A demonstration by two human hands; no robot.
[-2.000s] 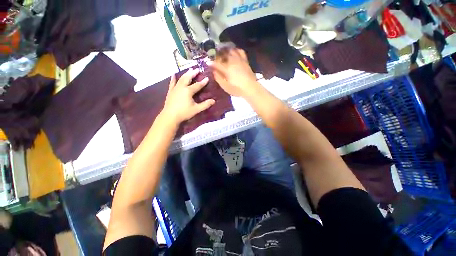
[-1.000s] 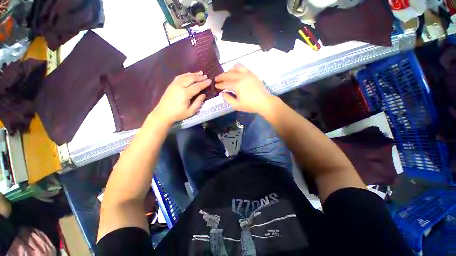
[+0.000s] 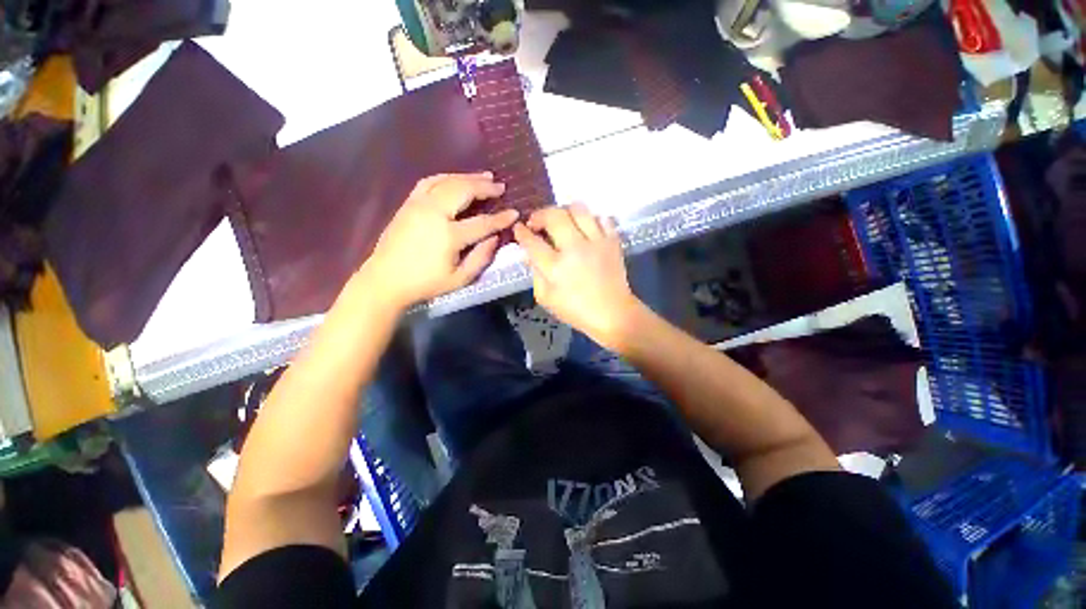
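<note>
A dark maroon garment panel (image 3: 357, 179) lies flat on the white table, with a narrow lined ribbed strip (image 3: 510, 125) along its right edge. The strip's upper end is under the lit presser foot (image 3: 467, 74) at the top. My left hand (image 3: 441, 242) rests on the panel's lower right part, its fingertips at the strip's lower end. My right hand (image 3: 579, 264) pinches the strip's lower end at the table's front edge. The fingertips of both hands nearly meet there.
Another maroon panel (image 3: 155, 190) lies at left, touching the worked one. Dark cut pieces (image 3: 649, 66), a yellow-and-red-handled tool (image 3: 765, 110) and a ribbed pile (image 3: 875, 81) are at right. A measuring tape (image 3: 822, 181) runs along the front edge. A blue basket (image 3: 971, 297) stands below right.
Both hands have moved from near the presser foot down to the strip's lower end at the front edge, uncovering the strip. The view has shifted, with the machine now mostly out of the top.
</note>
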